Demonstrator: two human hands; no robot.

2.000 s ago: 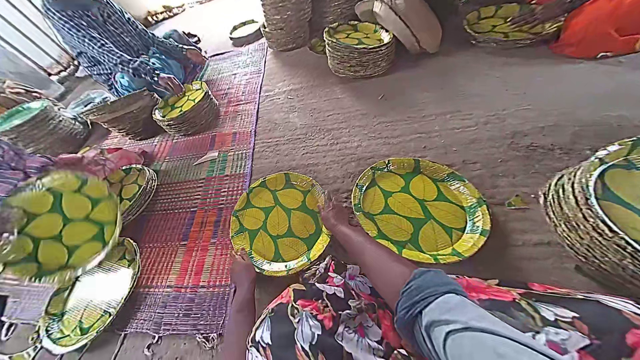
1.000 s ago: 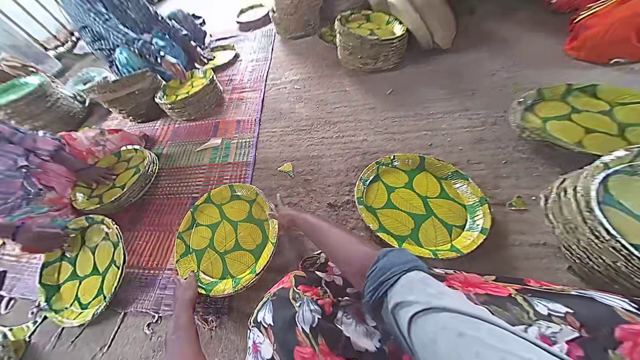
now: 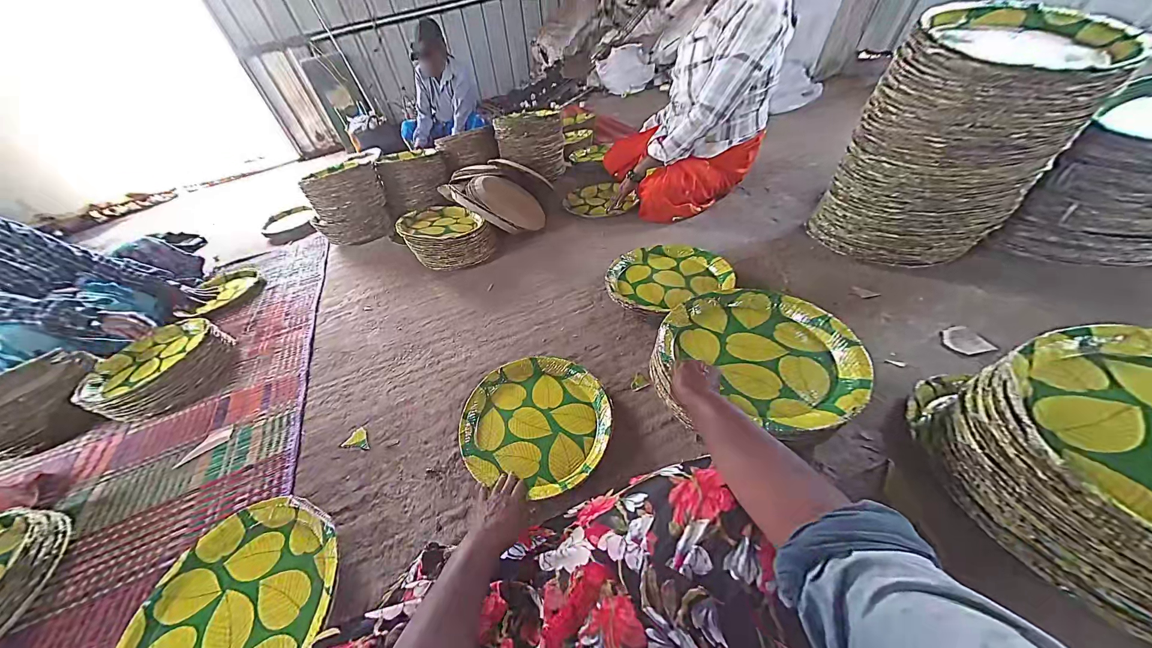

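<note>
My left hand touches the near edge of a round plate with a green and yellow leaf print; whether its fingers grip the rim is unclear. At the left rim of a stack of the same plates, my right hand has its fingers closed on the edge. Just behind that stack lies a smaller pile of leaf-print plates. Floral cloth covers my lap below both hands.
Tall plate stacks stand at right and near right. A woven mat runs along the left, where a person's hands are near a plate stack. Another person in red cloth crouches ahead, and one sits farther back.
My right hand has left the plate it was at and is now at a stack to the right. My left hand remains by a plate. The view has swung up and right.
</note>
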